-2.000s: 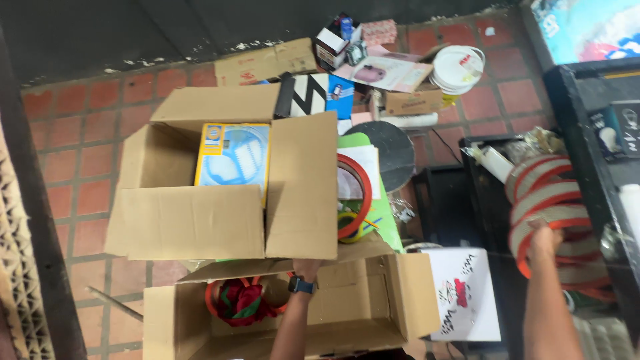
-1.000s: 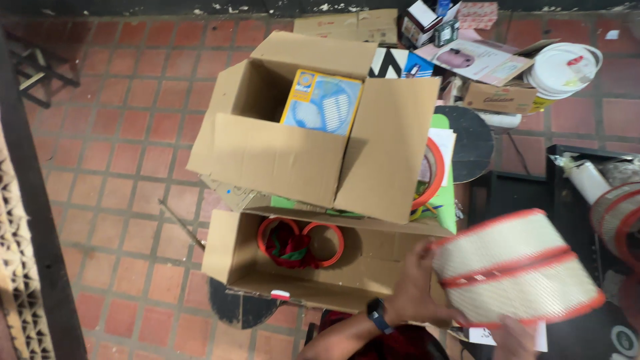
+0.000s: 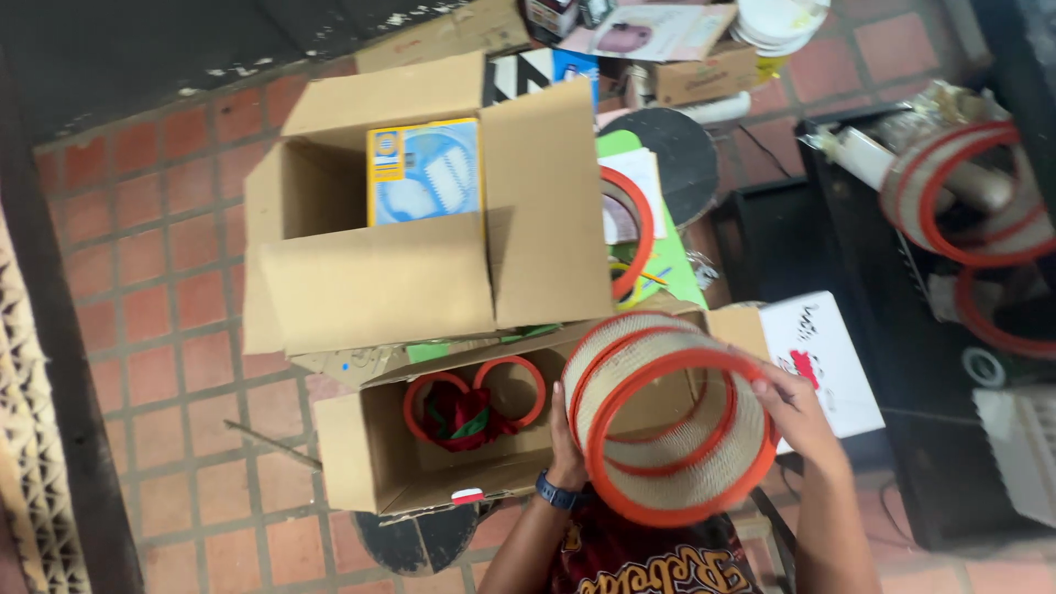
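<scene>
Both my left hand point(image 3: 568, 441) and my right hand point(image 3: 796, 408) grip a round, mesh-walled air filter point(image 3: 660, 371) with orange-red rims, one on each side. Its open end faces me, over the right part of a long open cardboard box point(image 3: 346, 450). Inside that box, at the left, lie two smaller orange-rimmed rings point(image 3: 538, 388) and a dark red cloth point(image 3: 466, 421) with some green. Behind it stands another open cardboard box point(image 3: 379, 289), holding a yellow and blue printed box point(image 3: 429, 173). A large orange ring point(image 3: 643, 223) shows at its right.
More round filters point(image 3: 932, 194) and a white tube in plastic point(image 3: 858, 157) lie on the black furniture at right. A white sheet with writing point(image 3: 825, 371) is beside the long box. A white bucket point(image 3: 780, 25) and small cartons stand at the back. A thin stick point(image 3: 272, 445) lies on the tiles.
My right hand was at the filters on the right two seconds ago. One filter is now held in both hands, and its open end has turned toward me since one second ago.
</scene>
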